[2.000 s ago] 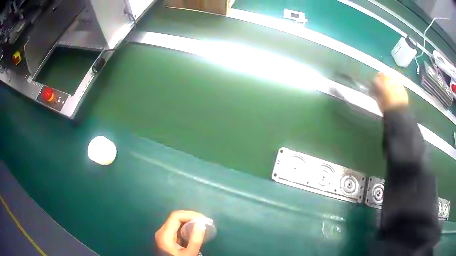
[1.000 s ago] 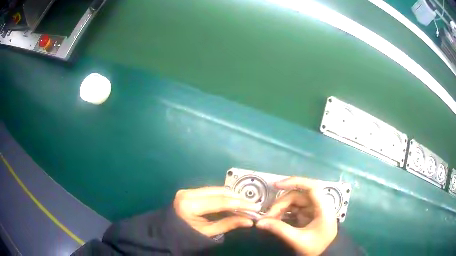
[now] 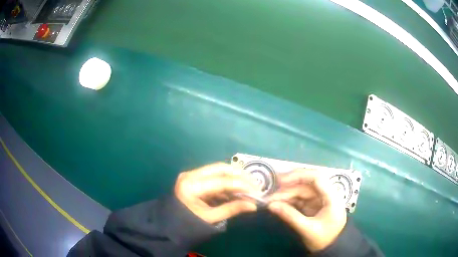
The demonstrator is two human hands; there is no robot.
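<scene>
A silver-grey three-ring plate point(image 3: 344, 188) lies on the dark-green bench in front of me, its middle recess covered by my hands. My left hand point(image 3: 216, 193) is over the plate's left front edge, thumb and fingers pinched on a thin shiny disc point(image 3: 257, 198) seen nearly edge-on. My right hand point(image 3: 306, 203) is over the plate's middle, its fingertips meeting the disc's right end. The fingertips are blurred; whether the right hand also holds something small cannot be told.
A white round puck point(image 3: 95, 74) sits on the bench at the left. A machine corner with a red button point(image 3: 43, 31) is at the upper left. More three-ring plates point(image 3: 399, 128) lie on the lighter green conveyor point(image 3: 241, 50) at the right. Grey floor with a yellow line is at the lower left.
My right hand has come from the conveyor to meet my left, and a plate now lies on the bench. Over the last second the hands stay together over it; the conveyor plates shift right in view.
</scene>
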